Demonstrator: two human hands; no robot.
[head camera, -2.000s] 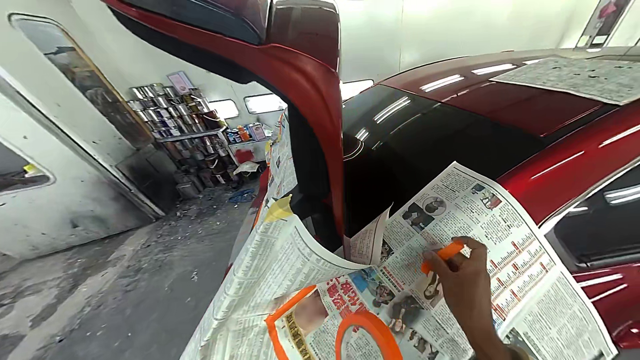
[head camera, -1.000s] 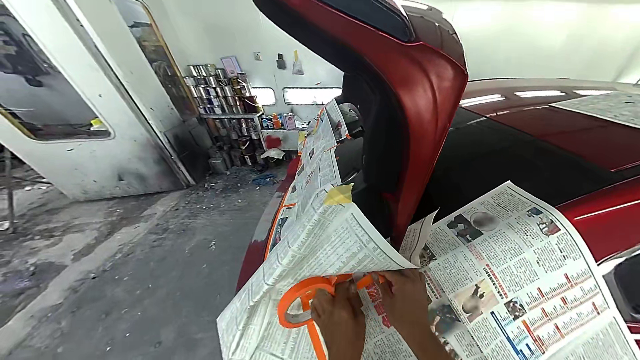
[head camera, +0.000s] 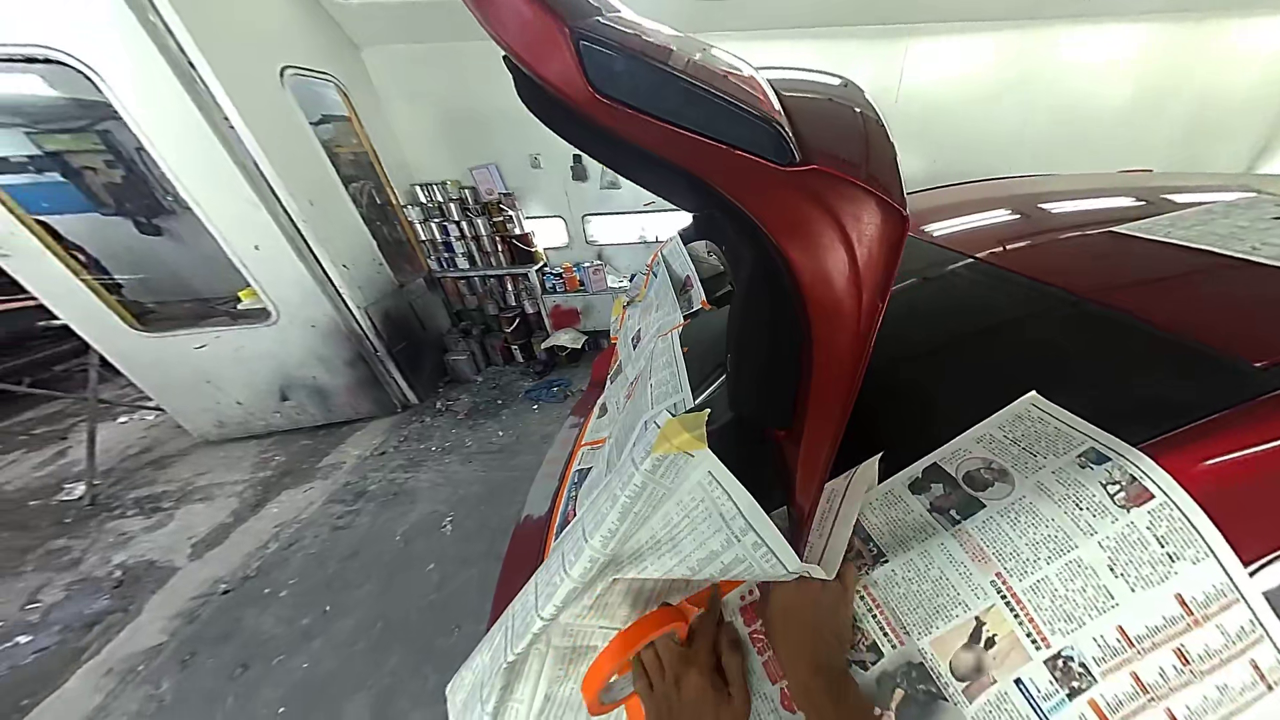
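My left hand (head camera: 695, 670) is at the bottom centre, its fingers around a roll of orange masking tape (head camera: 625, 650). A strip of the tape runs up and right across the newspaper sheets. Beside it, my right hand (head camera: 810, 630) presses on the paper near the foot of the raised red trunk lid (head camera: 840, 250); its fingertips are hidden under a paper flap. Newspaper (head camera: 1060, 560) covers the car's rear side, and another sheet (head camera: 690, 510) hangs over the rear edge. A piece of yellow tape (head camera: 682, 433) sits on that sheet's top corner.
The dark rear window (head camera: 1040, 340) and red roof lie to the right. Paint cans (head camera: 480, 235) crowd a shelf at the back wall. A pale door panel with windows (head camera: 250, 370) stands at the left, over a stained grey floor (head camera: 380, 580).
Two seconds ago one hand was out over the right sheet with orange tape; both hands are now together at the seam. Since one second ago, the right hand has moved up under the paper flap.
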